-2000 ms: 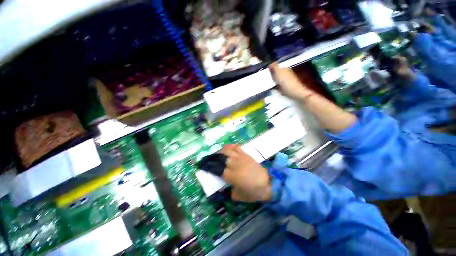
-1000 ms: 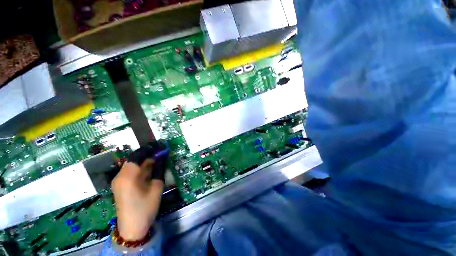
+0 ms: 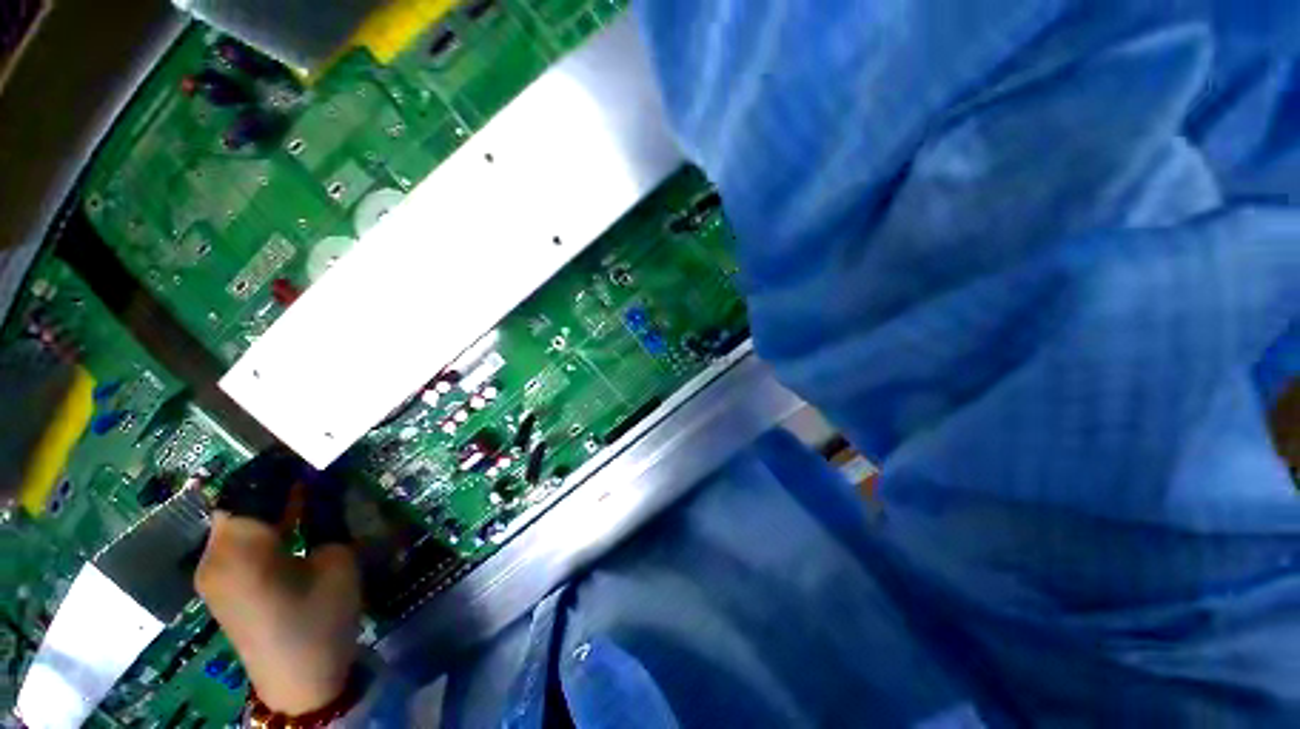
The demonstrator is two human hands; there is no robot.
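Note:
My left hand (image 3: 281,598) is at the lower left, with black coverings on the fingertips and a red-brown bead bracelet at the wrist. Its fingers point away from me, at the near end of a dark strip (image 3: 174,349) between two areas of green circuit board. The fingertips are dark and blurred, so I cannot tell whether they hold anything. A long white-silver bar (image 3: 471,235) lies across the green circuit board (image 3: 570,335), right of the strip. My right hand is not in view.
A metal conveyor rail (image 3: 599,491) runs along the near board edge. Blue smock fabric (image 3: 998,285) fills the right side. Another white bar (image 3: 89,641) lies at the lower left. Yellow-based heatsinks show at the left edge (image 3: 57,442) and the top (image 3: 406,26). A bin edge curves at the upper left.
The view has tilted and shifted closer over the right-hand bar. My left hand appears further left and lower, still at the dark strip's near end. The other hands from two seconds ago are out of view.

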